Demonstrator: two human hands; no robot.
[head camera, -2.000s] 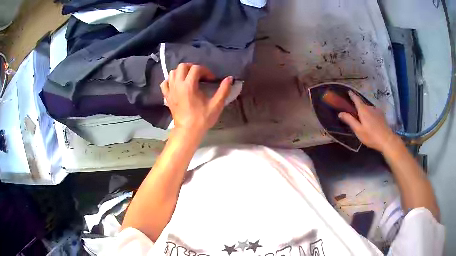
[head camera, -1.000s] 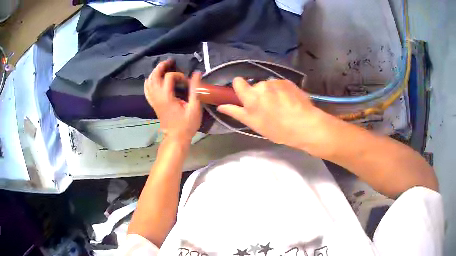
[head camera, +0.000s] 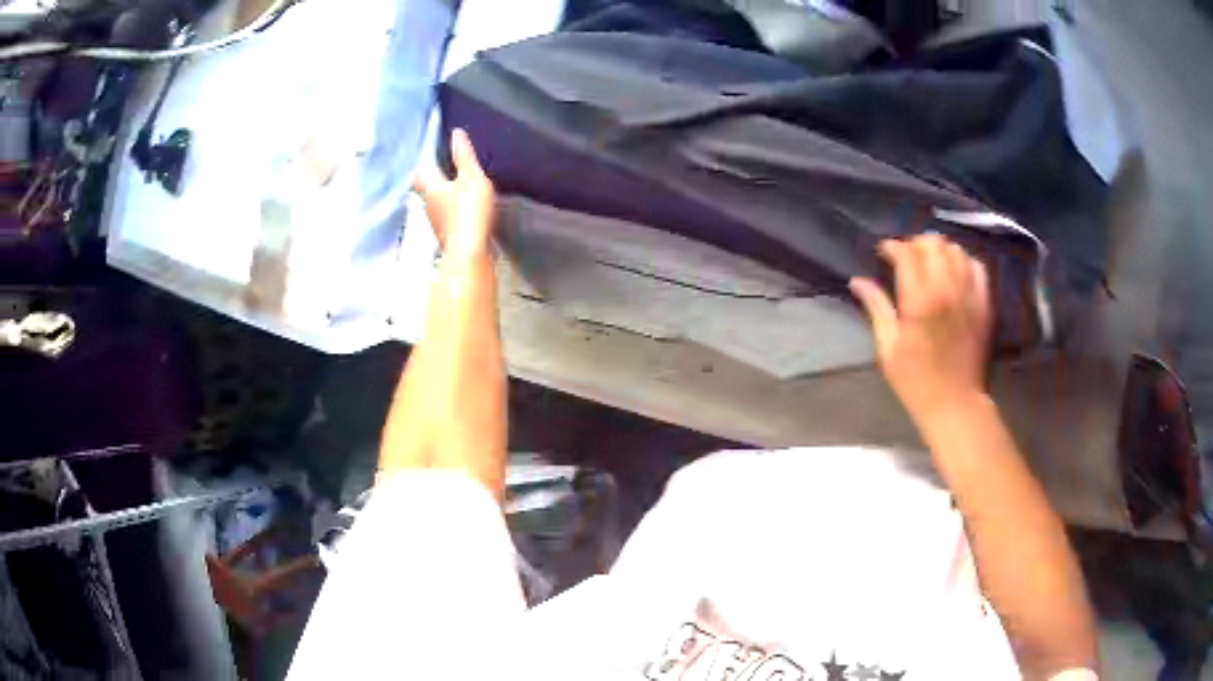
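A dark charcoal garment piece (head camera: 785, 173) lies across the pressing table, with a purple-black band along its near side and a pale grey layer (head camera: 798, 333) under its near edge. My left hand (head camera: 462, 200) is at the garment's left end, thumb up by its edge; whether it pinches the cloth is unclear. My right hand (head camera: 938, 299) is at the right part of the near edge, fingers bent on the cloth beside a white tape (head camera: 991, 220). The iron (head camera: 1157, 446) stands at the far right, away from both hands.
The table's white cover (head camera: 319, 146) extends to the left, with a brownish strip on it. Dark and pale cloth pieces lie at the back. Below the table are heaped fabric scraps (head camera: 545, 499), an orange object (head camera: 266, 585) and a rack-like metal bar (head camera: 133, 516).
The view has swung left. My right hand has let go of the iron, which is now at the far right, and is on the cloth. My left hand has moved to the garment's left end.
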